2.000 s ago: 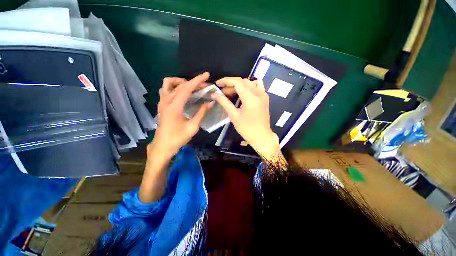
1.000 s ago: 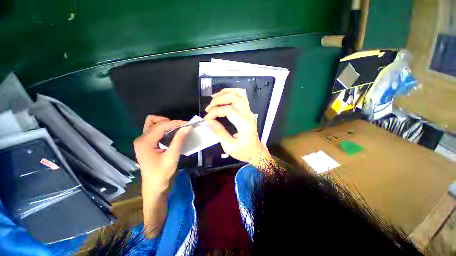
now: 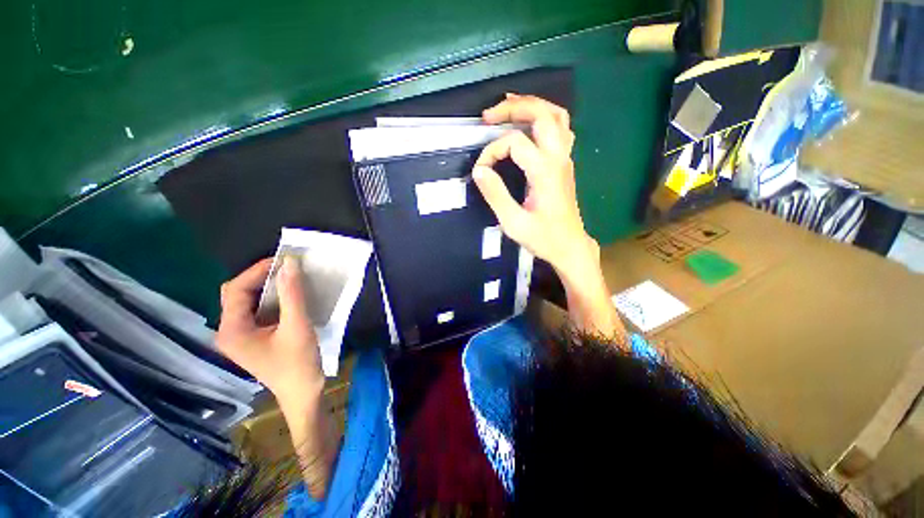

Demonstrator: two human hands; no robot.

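Observation:
A black panel (image 3: 426, 258) lies upright on white interleaf sheets (image 3: 405, 138) over a black mat (image 3: 274, 177). Several small white stickers (image 3: 442, 196) are on its face, and a striped patch is at its upper left corner. My left hand (image 3: 279, 324) holds a white sticker backing sheet (image 3: 324, 278) with a grey centre, left of the panel. My right hand (image 3: 542, 177) is over the panel's upper right corner, thumb and index finger pinched together; whether a small piece is between them cannot be made out.
A stack of black panels (image 3: 76, 435) with loose translucent sheets (image 3: 132, 324) is at left. A cardboard carton (image 3: 800, 314) with a white label and green patch is at right. Behind it are a clear plastic bag (image 3: 785, 142) and yellow and black scraps. A green bench (image 3: 304, 61) runs behind.
My hands have moved apart. My left hand drew the backing sheet left and down; my right hand moved to the panel's upper right corner, uncovering more stickers. The view has shifted too.

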